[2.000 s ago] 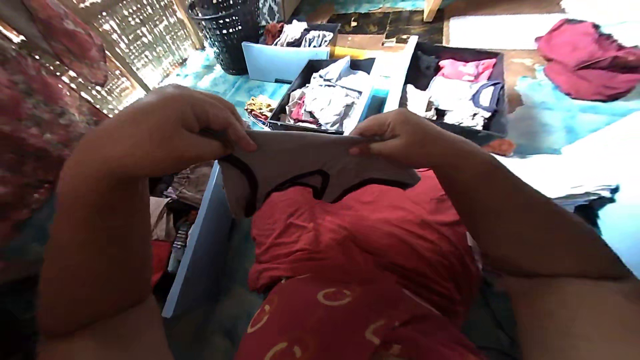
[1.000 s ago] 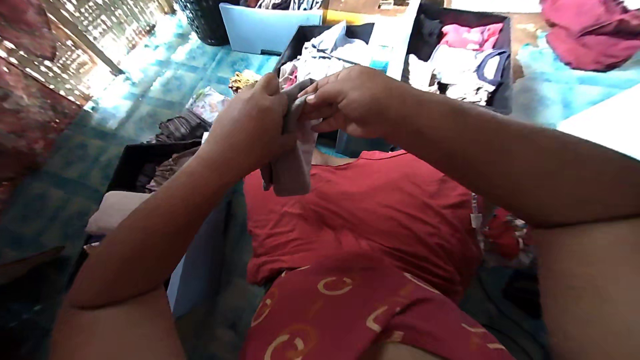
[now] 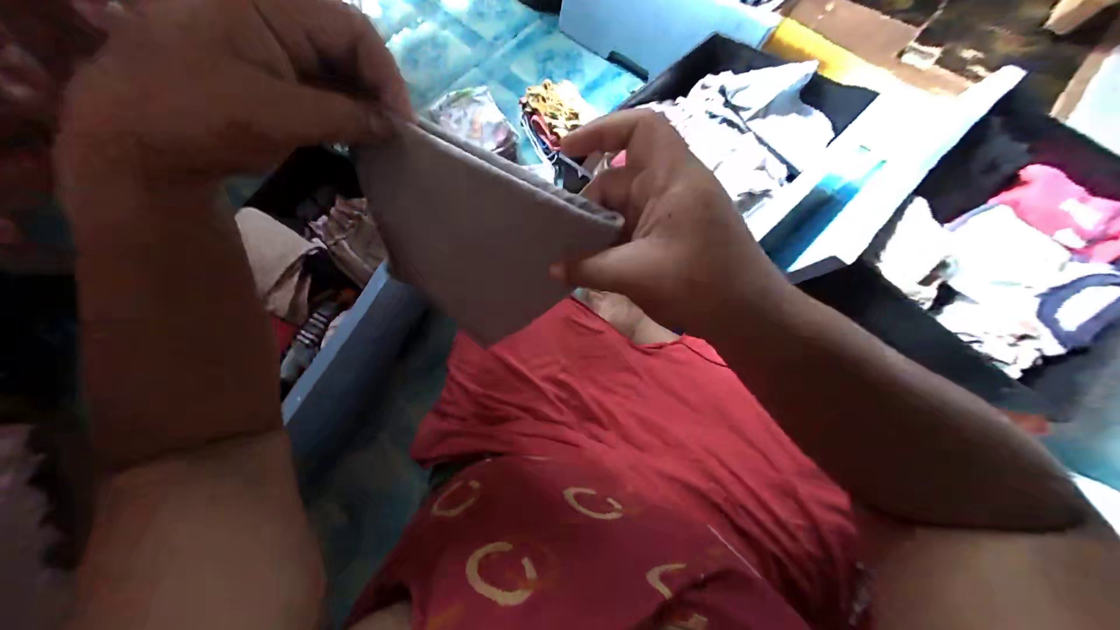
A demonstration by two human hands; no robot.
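Note:
A grey folded cloth garment (image 3: 490, 236) hangs between my hands, above the red cloth (image 3: 604, 394) on my lap. My left hand (image 3: 236, 96) pinches its upper left corner between thumb and fingers. At the right end of the folded edge, my right hand (image 3: 669, 206) grips it, the thumb in front and the fingers behind. The garment's lower part tapers to a corner that hangs free. Dark red patterned cloth (image 3: 542, 542) covers my body at the bottom of the view.
Black drawers with clothes stand around: one at the left with a blue-grey front panel (image 3: 350, 350), one behind my right hand holding white clothes (image 3: 744, 122), one at the right with pink and white clothes (image 3: 1050, 210). A small yellow bundle (image 3: 553, 107) lies on the blue floor.
Two seconds ago the garment was spread wide with dark trim showing; one second ago it was a narrow bundle between my hands. Now my hands are farther apart, with the folded garment stretched between them.

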